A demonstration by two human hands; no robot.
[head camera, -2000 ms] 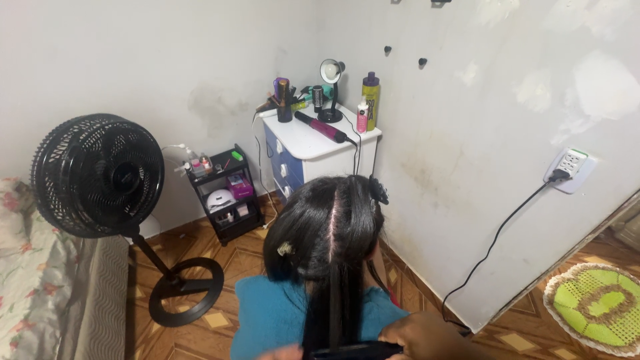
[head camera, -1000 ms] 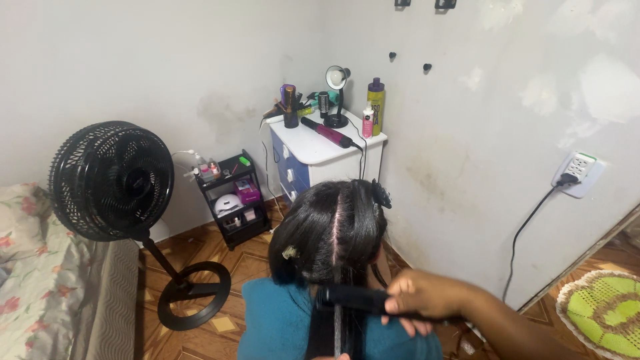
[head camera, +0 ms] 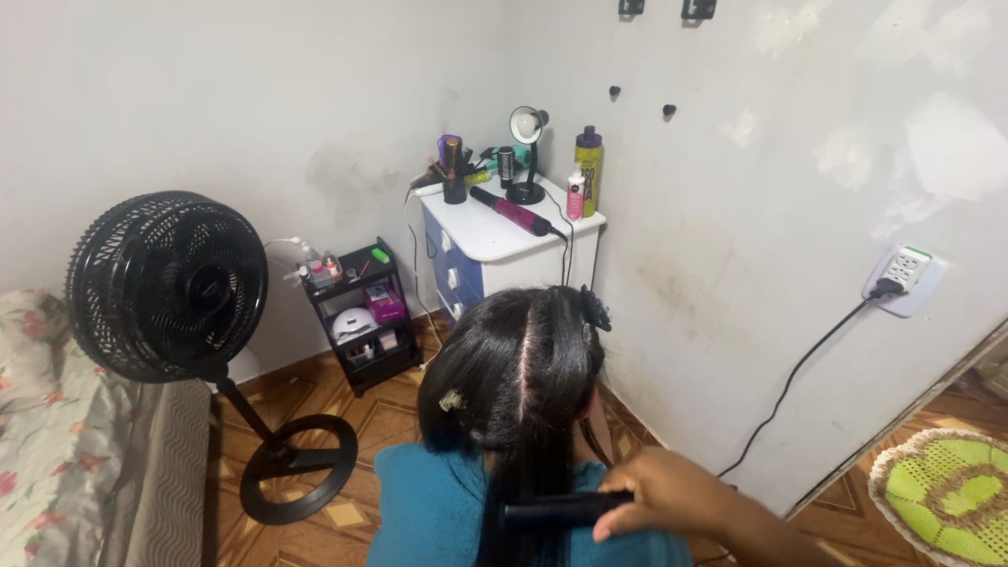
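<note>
My right hand holds a black hair straightener level across a long section of dark hair, below the nape of a seated person seen from behind. The hair is parted down the middle of the head. A black claw clip sits at the upper right of the head, and a pale clip at the left. A teal towel or garment covers the shoulders. My left hand is not in view.
A black standing fan and a bed are at left. Behind the person stand a black shelf cart and a white dresser bearing a hot-air brush, lamp and bottles. A cord hangs from the right wall outlet.
One second ago the straightener was near the nape; it is now lower along the hair, with my right hand on it. The pale comb-like strip seen below the nape then no longer shows.
</note>
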